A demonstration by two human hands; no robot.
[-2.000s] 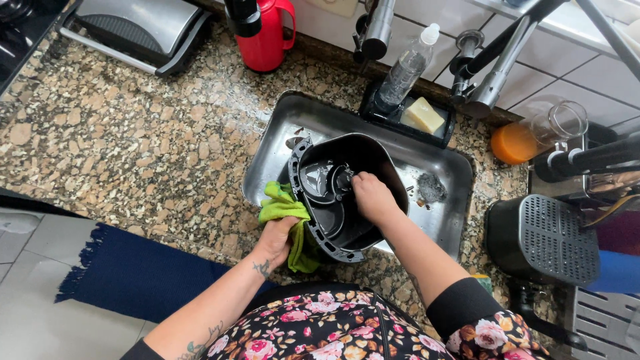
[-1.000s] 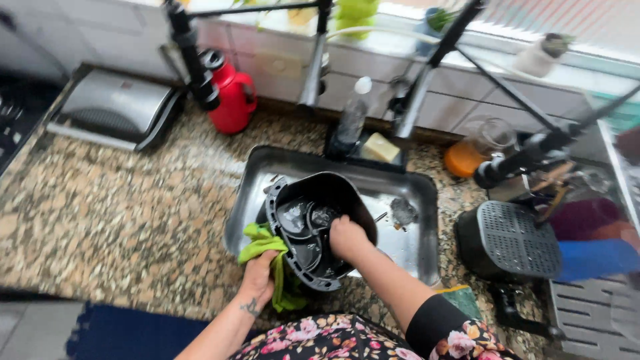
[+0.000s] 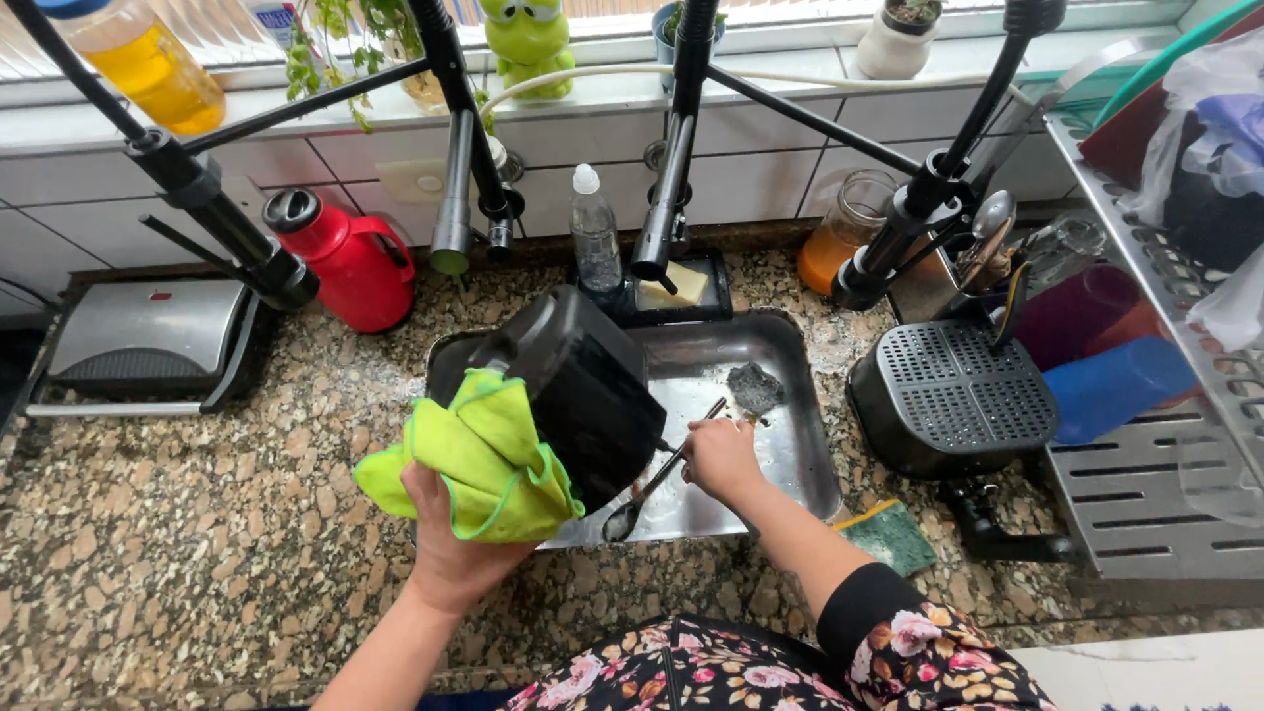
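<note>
My left hand (image 3: 449, 553) grips a bright green cloth (image 3: 484, 459) pressed against a black air fryer body or drawer (image 3: 583, 395), which is tilted over the left part of the steel sink (image 3: 805, 425). Its inside is hidden from view. My right hand (image 3: 726, 459) is over the sink at the right of the black vessel, with its fingers closed at a thin dark utensil, seemingly a spoon (image 3: 652, 494), which slants across the basin. Just beyond these fingers a grey scouring pad (image 3: 755, 388) lies on the sink's bottom.
Behind the sink stand a clear bottle (image 3: 595, 237) and a soap bar (image 3: 676, 286) in a black holder. A perforated black basket (image 3: 953, 395) and a green sponge (image 3: 889, 538) are at right. A red thermos (image 3: 351, 262) and a grill (image 3: 148, 341) are at left. Black faucet-like tubes (image 3: 671, 188) overhang the counter.
The black vessel has been tipped so its opening no longer faces me. My right hand has come out of it and is now at the dark utensil. The view has shifted towards the window.
</note>
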